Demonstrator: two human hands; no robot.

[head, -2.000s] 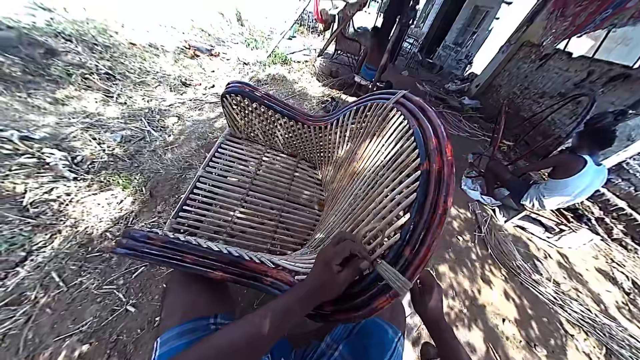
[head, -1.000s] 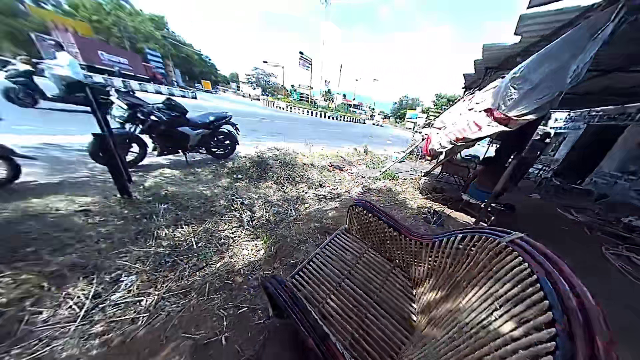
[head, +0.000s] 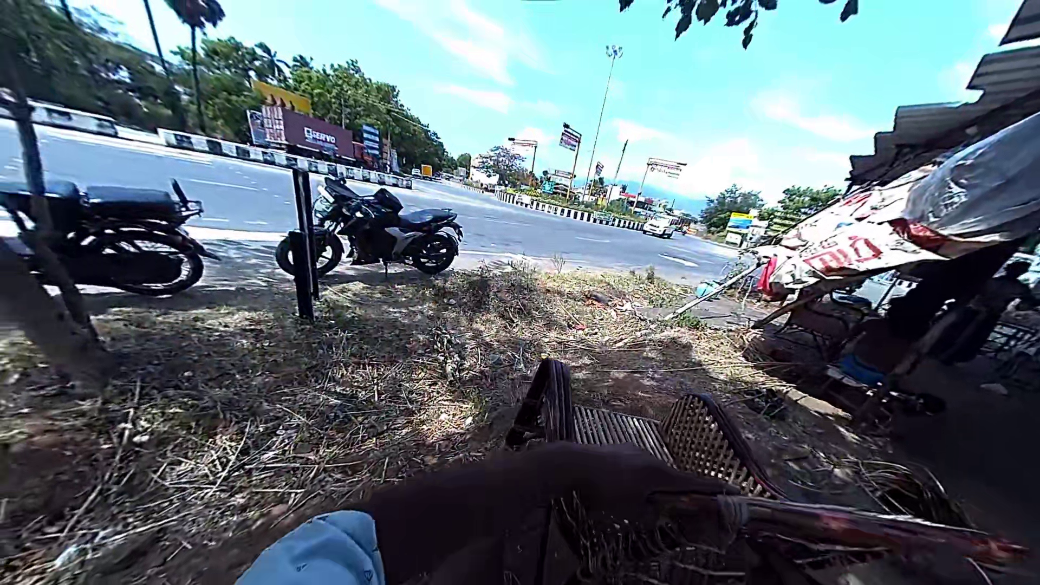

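Observation:
My left hand (head: 642,479) reaches in from the bottom left, below a light blue sleeve (head: 321,552). Dark shadow hides its fingers. It lies at the near end of a dark red and black cane rail (head: 861,524), by a wrapped binding (head: 733,512); whether it grips the rail, I cannot tell. Just beyond the hand is a cane chair, with its slatted seat (head: 619,431), woven side (head: 715,447) and a dark curved arm (head: 556,398) in view. The lower part of the chair is hidden by my arm and the shadow. My right hand is not in view.
Dry grass and cane scraps (head: 390,406) cover the ground. A black motorcycle (head: 390,231) stands by a dark post (head: 304,244), another (head: 122,231) at the left beside a tree trunk (head: 49,325). A tarpaulin shelter (head: 886,236) slopes at right; the road (head: 520,227) runs behind.
The view has swung up and left, away from the chair to the road. Two seconds ago both hands were at the chair's bound rim; now only the left is seen.

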